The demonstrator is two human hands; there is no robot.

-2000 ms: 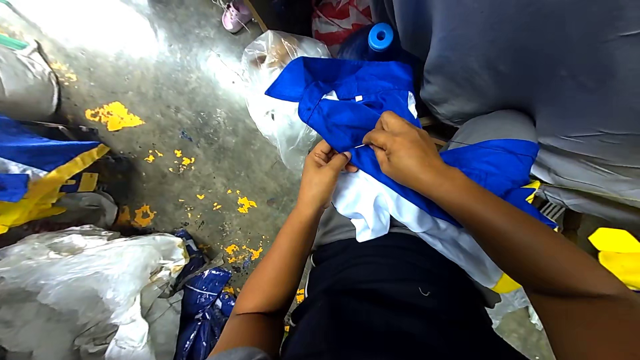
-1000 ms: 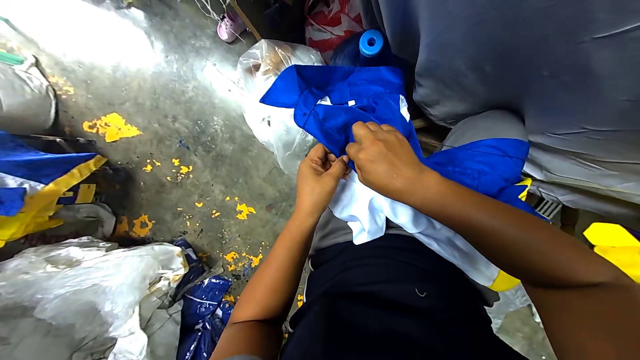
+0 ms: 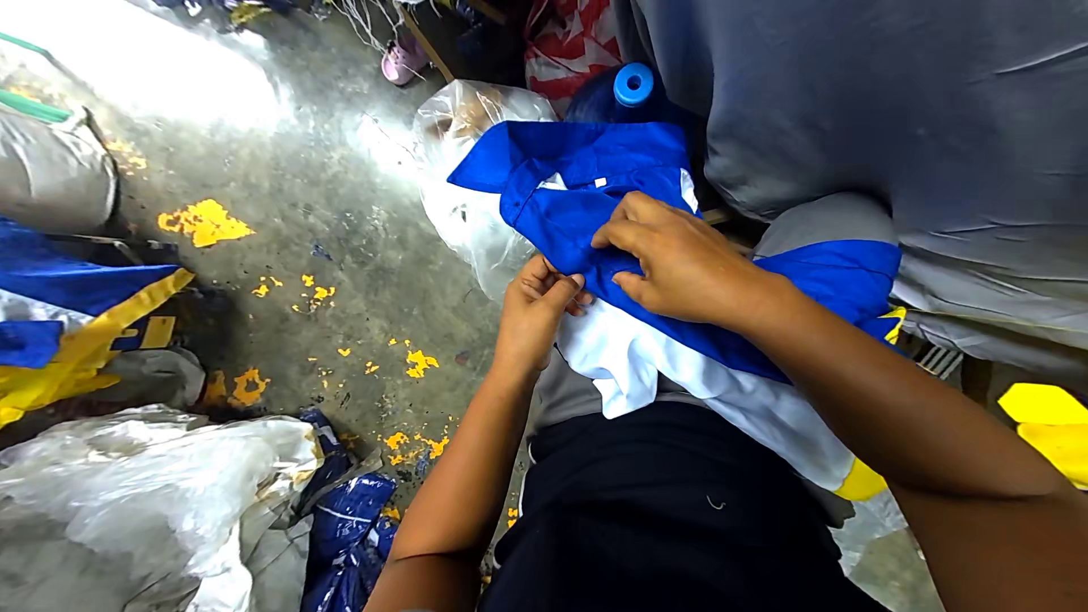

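Observation:
A blue, white and yellow collared garment (image 3: 578, 223) lies across my lap, its blue collar pointing away from me and a white part (image 3: 629, 348) hanging at the near side. My left hand (image 3: 544, 297) pinches the edge of the blue front between thumb and fingers. Just to the right, my right hand (image 3: 671, 255) rests over the same blue cloth with its thumb and fingers apart. Whether its lower fingers press on the cloth is hard to tell. A small white tag shows inside the collar.
Clear plastic bags (image 3: 463, 204) stand beyond the garment, near a blue-capped bottle (image 3: 633, 85). Grey cloth (image 3: 850, 110) covers a bulky thing at right. Plastic sheeting (image 3: 153, 493) lies lower left, below a blue and yellow cloth (image 3: 93, 289). Yellow pieces lie at the right edge (image 3: 1050, 425).
My right hand's fingers, earlier closed together on the cloth beside my left hand, have parted from it and spread a little to the right. My left hand keeps its pinch.

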